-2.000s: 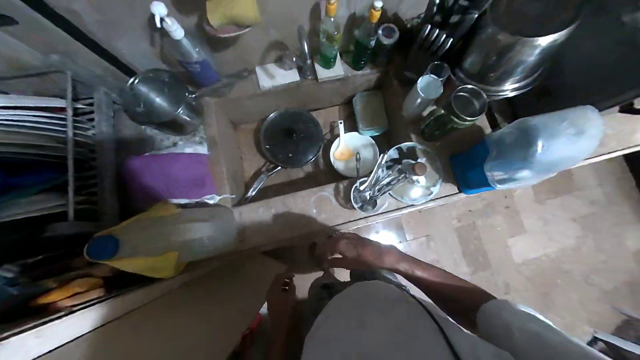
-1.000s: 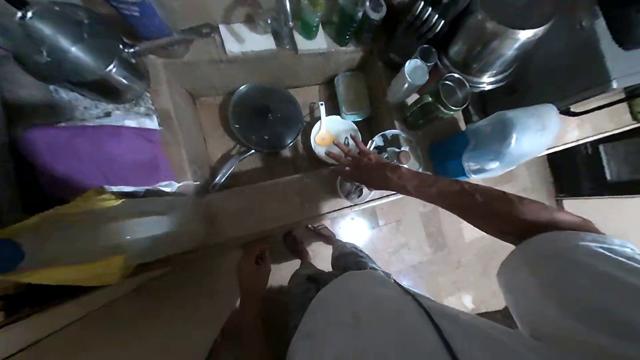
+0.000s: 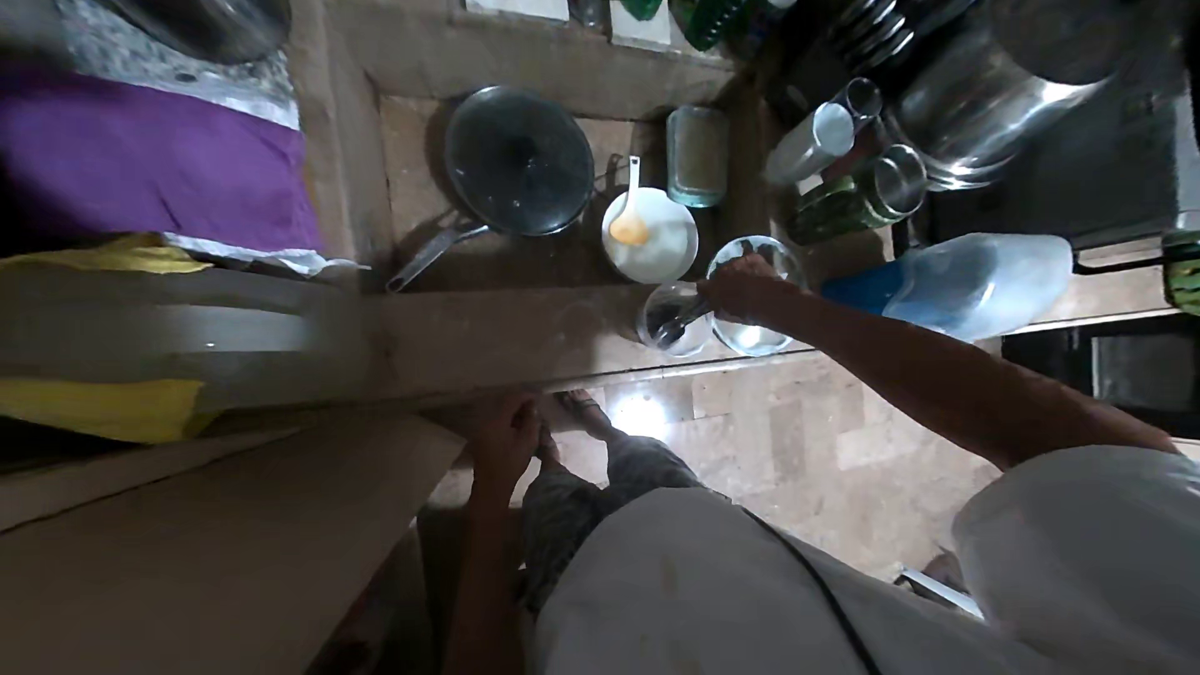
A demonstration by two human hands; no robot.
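My right hand (image 3: pixel 745 286) is over a round glass lid or dish (image 3: pixel 750 342) on the sink's front ledge, closed on the handles of metal cutlery (image 3: pixel 677 326). The cutlery's lower ends lie in a clear round container (image 3: pixel 667 309) just left of the hand. Behind it in the sink, a white bowl (image 3: pixel 670 246) holds a spoon (image 3: pixel 630 220) with a pale handle. A dark pan with a lid (image 3: pixel 518 159) and a rectangular glass container (image 3: pixel 697 155) are also in the sink. My left hand (image 3: pixel 506 431) hangs below the counter edge, its fingers curled; whether it holds anything is unclear.
A large plastic bottle with a blue part (image 3: pixel 984 281) lies on the right ledge. Glass tumblers (image 3: pixel 816 141), a green glass jar (image 3: pixel 853 202) and steel pots (image 3: pixel 984 112) are behind it. A purple cloth (image 3: pixel 159 159) and a blurred plastic bottle (image 3: pixel 234 328) are at left.
My right hand was low near the body, then reached over the white bowl, and is now to its right, on the cutlery. The view has moved closer to the sink.
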